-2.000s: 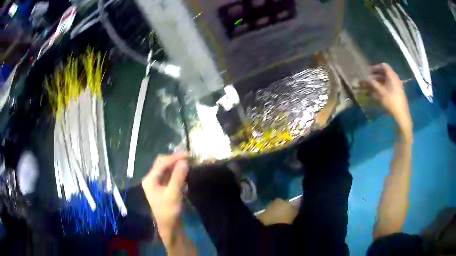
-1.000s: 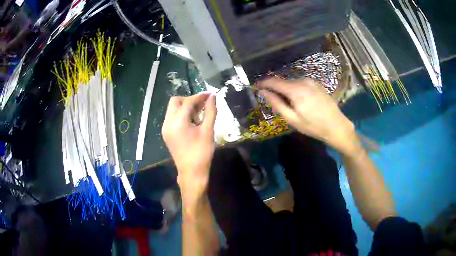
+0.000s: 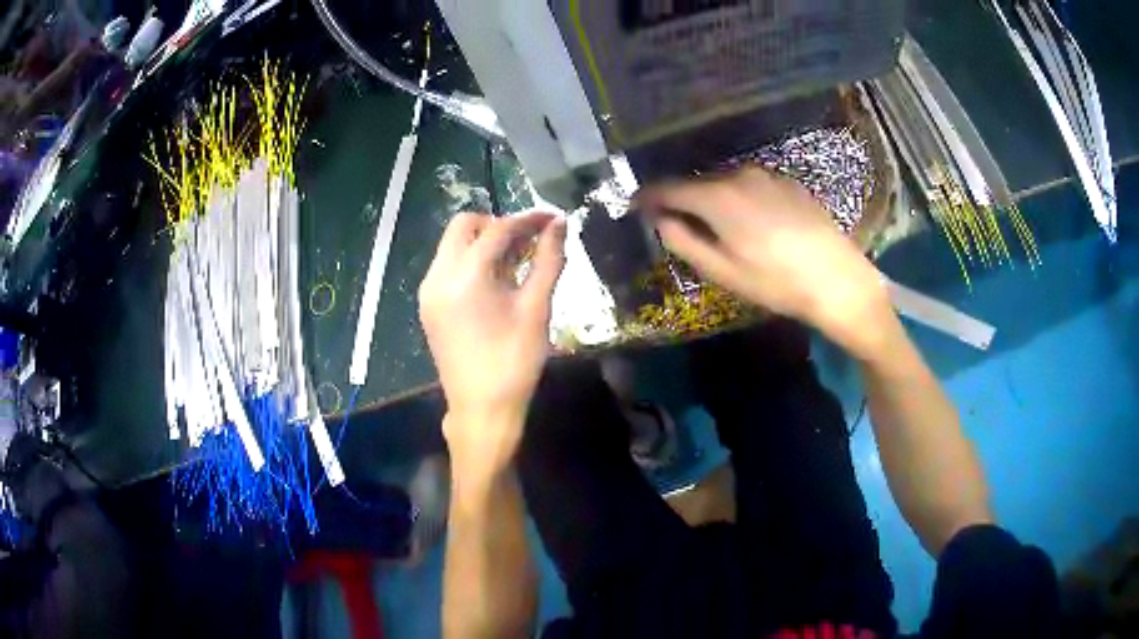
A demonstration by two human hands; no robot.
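My left hand (image 3: 485, 310) is beside the work point (image 3: 610, 197), thumb and forefinger close together; whether a small piece is between them is too small to tell. My right hand (image 3: 764, 247) is at the other side of the work point, fingers pinched, the tips blurred. A white sleeved wire (image 3: 943, 315) sticks out from behind my right wrist over the blue floor; it runs under my right hand, which hides its near end. The pale machine head (image 3: 531, 94) stands over the work point. The heap of small silver pieces (image 3: 818, 169) is partly behind my right hand, with yellow pieces (image 3: 685, 312) at its near edge.
A bundle of white sleeved wires (image 3: 237, 300) with yellow and blue ends lies left. One single strip (image 3: 385, 262) lies beside it. A second bundle (image 3: 937, 119) with yellow tips and more white strips (image 3: 1068, 112) lie right. The grey machine box (image 3: 749, 69) stands behind the heap.
My right hand came from the right-hand bundle to the work point, and my left hand moved up to it. A white strip now shows beyond my right wrist.
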